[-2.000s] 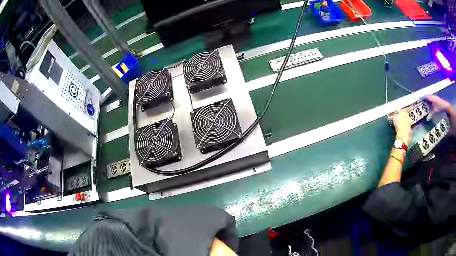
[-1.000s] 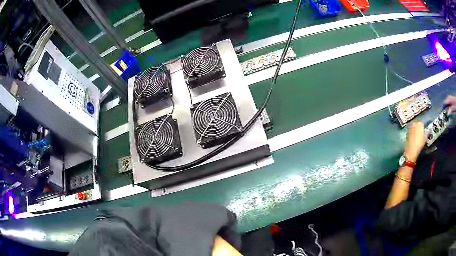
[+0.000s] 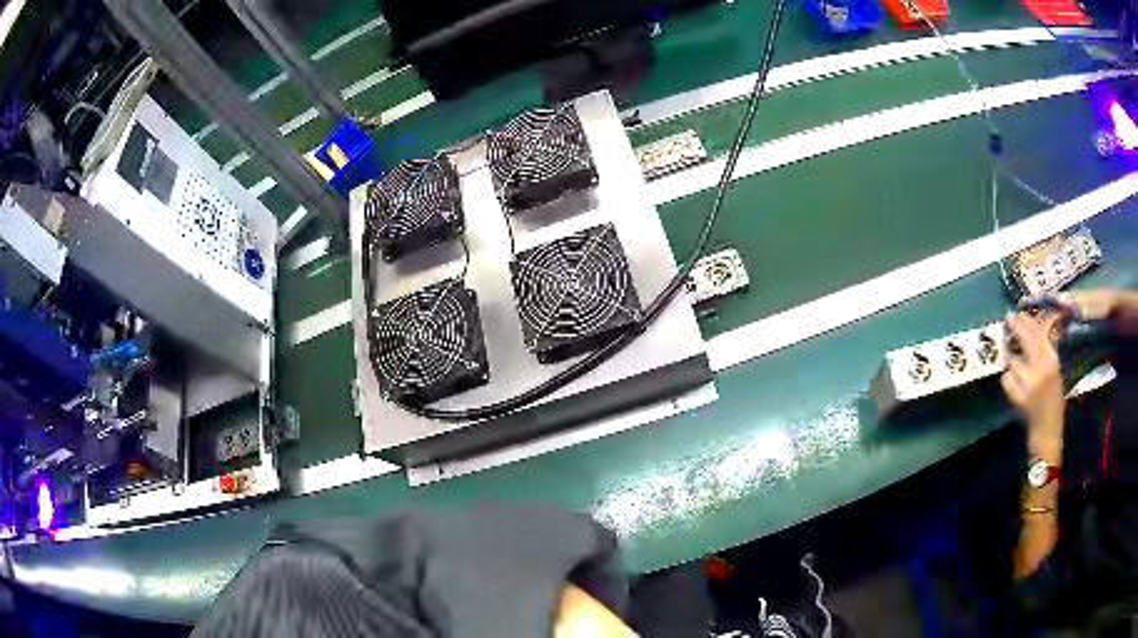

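Observation:
Neither of my hands is in view. A dark grey sleeve (image 3: 462, 561) with a strip of bare forearm is cut off by the bottom edge; no hand shows there. Nearest in front lies the green bench (image 3: 774, 461). Behind it stands a box with four black fans (image 3: 577, 289) on a pale panel, a black cable across it. A four-position block (image 3: 956, 355) lies on the bench at the right, with another person's hands (image 3: 1033, 349) at its far end. A similar block (image 3: 1058, 262) lies behind it.
A part of a block (image 3: 718, 276) shows beside the fan box, and another (image 3: 671, 152) lies farther back. A white machine (image 3: 175, 199) stands at the left. Blue (image 3: 346, 152) and red (image 3: 917, 10) bins are at the back. The other person's watch and dark clothing show at right.
The view has shifted slightly. The other person's front block now lies farther left on the bench. More of the block beside the fan box shows; the back block has moved left towards the box.

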